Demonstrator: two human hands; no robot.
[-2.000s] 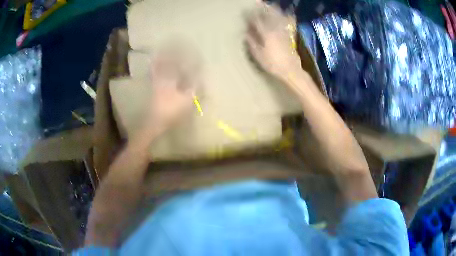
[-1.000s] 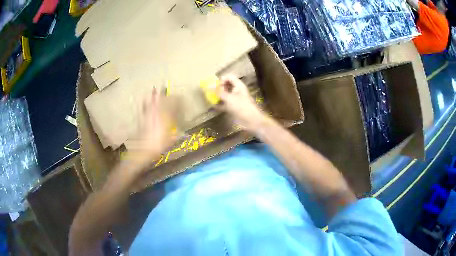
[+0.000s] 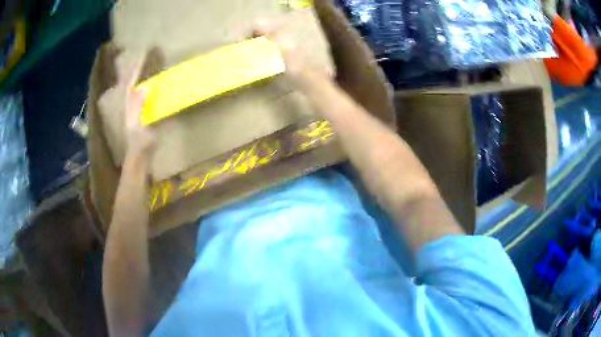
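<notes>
A box with a bright yellow outer wall (image 3: 211, 79) stands across the tan box blanks (image 3: 204, 141) on the large work carton (image 3: 263, 191). My left hand (image 3: 135, 105) is at the left end of the yellow wall and my right hand (image 3: 293, 49) at its right end; both grip it. Both hands are blurred and their fingers are partly hidden. Small yellow pieces (image 3: 244, 161) lie along the carton's near side.
A right supply carton (image 3: 438, 145) holds dark shiny packets (image 3: 489, 145). Silvery clear-bagged parts (image 3: 494, 29) lie at upper right. A pale plastic stack (image 3: 12, 164) is at far left. An orange sleeve (image 3: 570, 56) shows at upper right.
The yellow wall now faces me across the blanks, where flat cardboard lay. My hands have come to its two ends and my right hand has moved up.
</notes>
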